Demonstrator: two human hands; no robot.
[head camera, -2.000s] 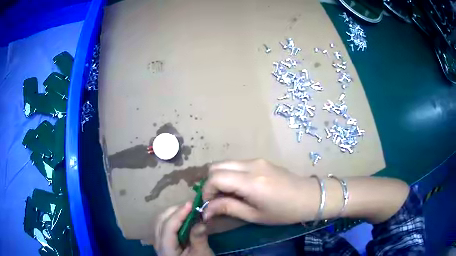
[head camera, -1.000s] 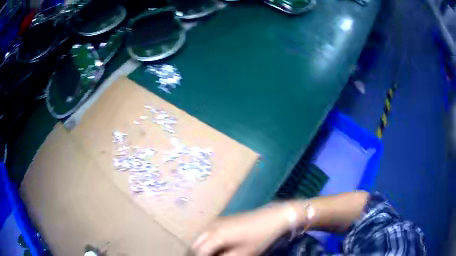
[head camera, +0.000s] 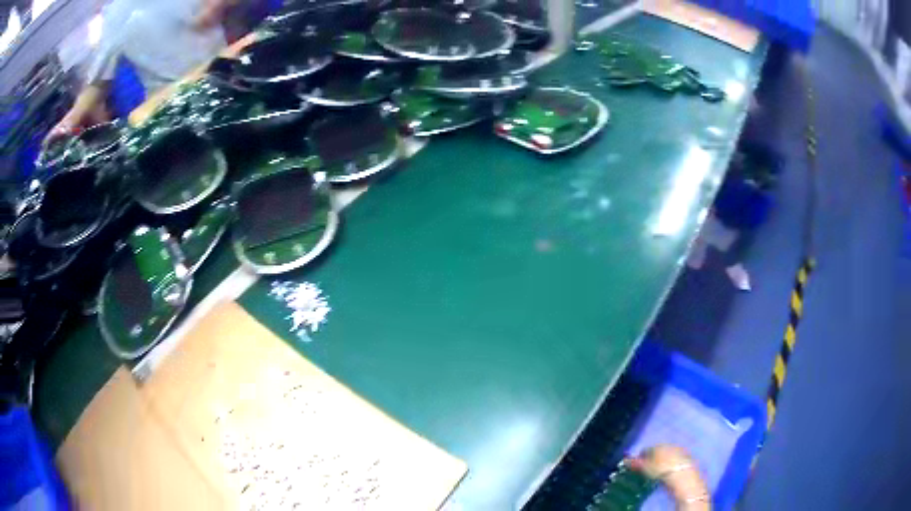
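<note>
My right hand (head camera: 661, 462) is small and blurred at the bottom right, with bracelets at the wrist. It reaches into the right blue bin (head camera: 711, 379), its fingers at a row of green circuit boards (head camera: 621, 489). Whether it grips a board cannot be told. My left hand is out of the picture. The cardboard sheet (head camera: 300, 419) lies at the lower left with scattered small silvery pins (head camera: 290, 469) on it. A separate heap of pins (head camera: 303, 304) lies on the green bench top (head camera: 499, 269).
Oval display assemblies (head camera: 285, 218) are piled at the back left; one lies apart (head camera: 551, 120). Loose green boards (head camera: 649, 70) lie farther along the bench. Part of another person (head camera: 165, 40) shows at the upper left. A blue bin edge (head camera: 25, 459) is at lower left; yellow-black tape (head camera: 789, 334) marks the floor.
The view has swung up and right along the bench. My right hand has moved from the cardboard's edge to the right bin. My left hand, seen two seconds ago, has left the picture.
</note>
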